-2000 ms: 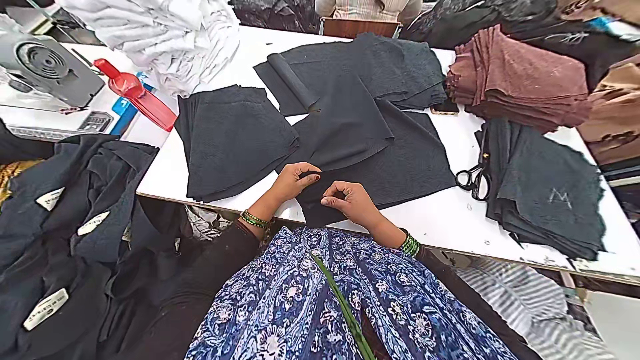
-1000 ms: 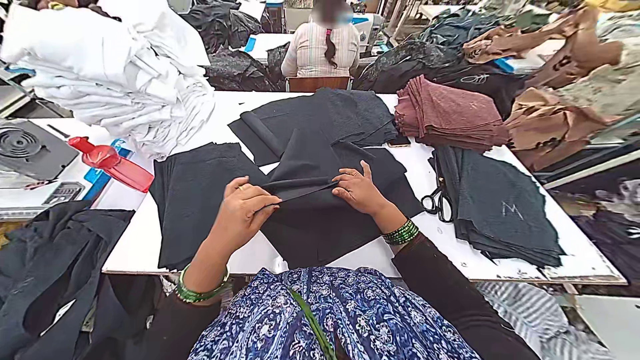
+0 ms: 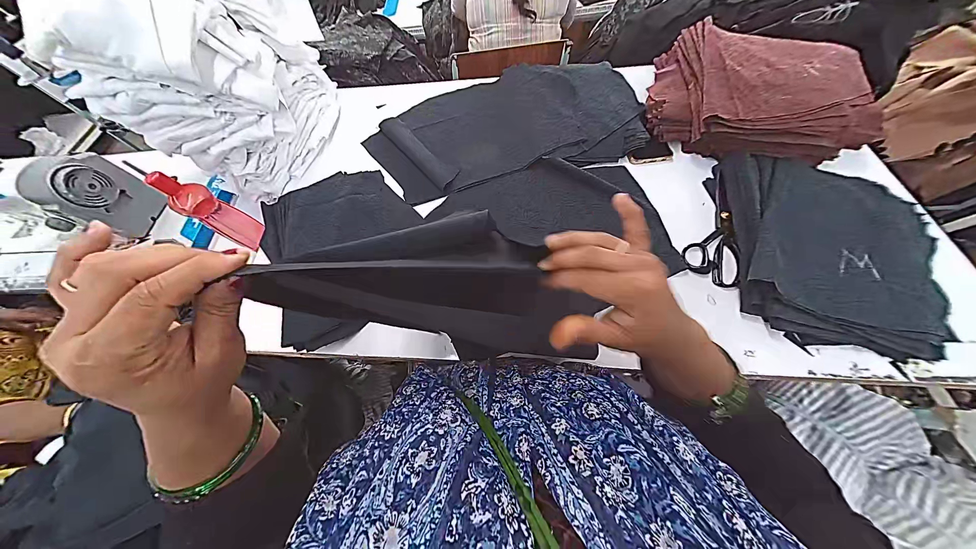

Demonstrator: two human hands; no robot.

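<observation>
My left hand (image 3: 156, 320) pinches one end of a black fabric piece (image 3: 396, 286) between thumb and fingertips. The cloth is raised and stretches across to my right hand (image 3: 618, 278), whose fingers are spread at its other end; that hand is blurred. Beneath the raised cloth, more dark fabric (image 3: 503, 206) lies on the white table. A dark stack (image 3: 335, 206) sits behind my left hand, and rolled, layered dark panels (image 3: 511, 114) lie farther back. Black-handled scissors (image 3: 717, 255) rest to the right of my right hand, beside a dark stack bearing a chalk mark (image 3: 846, 252).
Maroon fabric pieces (image 3: 778, 84) are stacked at the back right, brown cloth (image 3: 934, 107) beyond. White fabric (image 3: 191, 84) is heaped at the back left, near a red plastic holder (image 3: 213, 210) and a grey machine (image 3: 91, 191). A person (image 3: 511, 23) sits across the table.
Both hands have come up toward the camera and moved farther apart, with the black fabric raised. The right hand's fingers have spread from their earlier pinch on the cloth.
</observation>
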